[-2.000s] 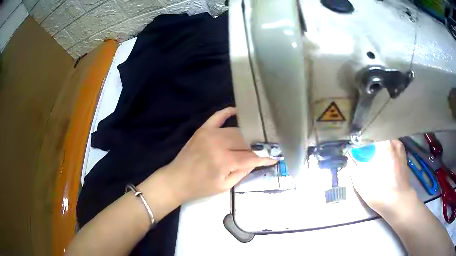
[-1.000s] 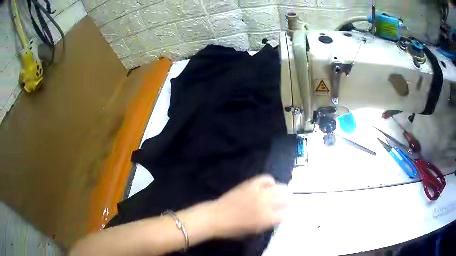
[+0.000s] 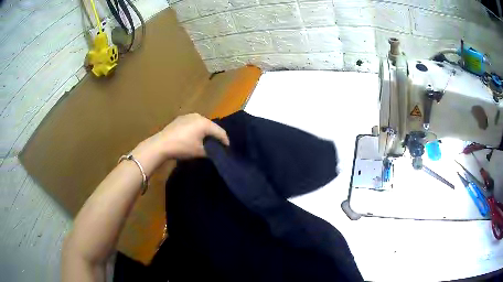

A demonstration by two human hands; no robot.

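The black garment piece (image 3: 237,220) hangs from my left hand (image 3: 190,136) at the left of the table, folded over and partly lifted. My left hand is closed on its upper edge, with a slightly bluer strip (image 3: 242,176) running down from the fingers. The cloth lies away from the needle area and spreads down past the bottom of the picture. My right hand is not in view. The sewing machine (image 3: 441,104) stands at the right, with no cloth under its presser foot (image 3: 388,171).
A brown cardboard sheet (image 3: 127,110) with an orange rim (image 3: 234,91) stands at the left table edge. Blue-handled snips (image 3: 475,199), red-handled scissors (image 3: 496,217), a thin dark stick (image 3: 438,177) and a light-blue disc (image 3: 434,150) lie near the needle area. A yellow plug (image 3: 102,56) hangs on the wall.
My left hand has moved left and up from beside the needle, pulling the garment off the machine side and folding it. The right hand, at the needle earlier, has left the picture. The view has shifted left.
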